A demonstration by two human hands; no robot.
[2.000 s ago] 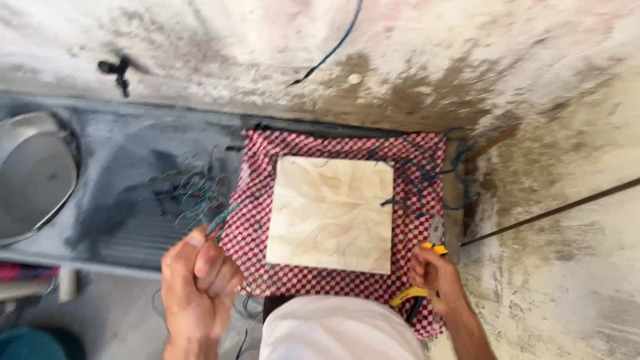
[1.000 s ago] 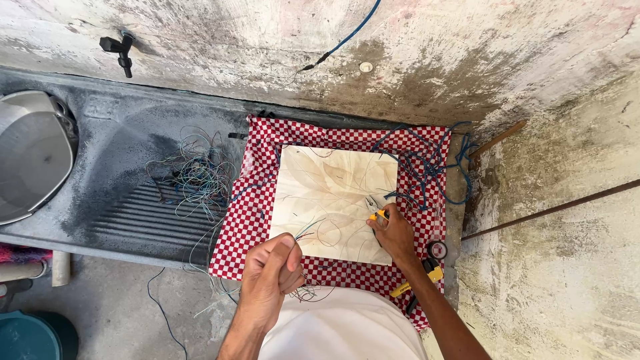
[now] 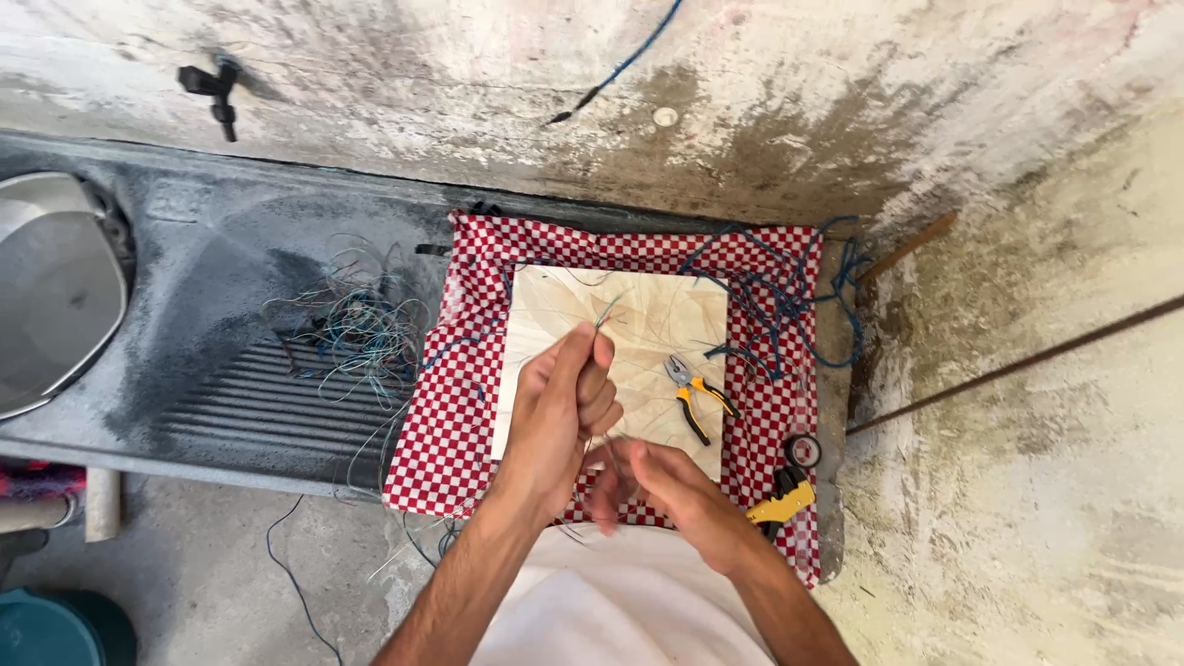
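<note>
My left hand (image 3: 564,407) is closed on thin coloured wires (image 3: 608,310), whose ends stick up past the thumb above a marbled tile (image 3: 638,314). Just below and to the right, my right hand (image 3: 657,486) is blurred, its fingers curled near the lower wire strands; whether it grips them I cannot tell. Combination pliers (image 3: 694,393) with yellow and black handles lie with handles apart on the tile's right side. Under the tile is a red and white checked cloth (image 3: 444,444). Blue cord or wire (image 3: 777,305) lies tangled over the cloth's upper right.
A tangle of thin wires (image 3: 365,324) lies on the ribbed washboard of the grey sink (image 3: 231,407). A roll of tape (image 3: 803,450) and a yellow and black tool (image 3: 782,504) rest at the cloth's right edge. A grey basin (image 3: 55,287), black tap (image 3: 217,88) and teal bucket (image 3: 55,629) are at left.
The pliers, in my right hand a second ago, now lie on the tile. My right hand has moved down beside my left, which has risen over the tile with the wires.
</note>
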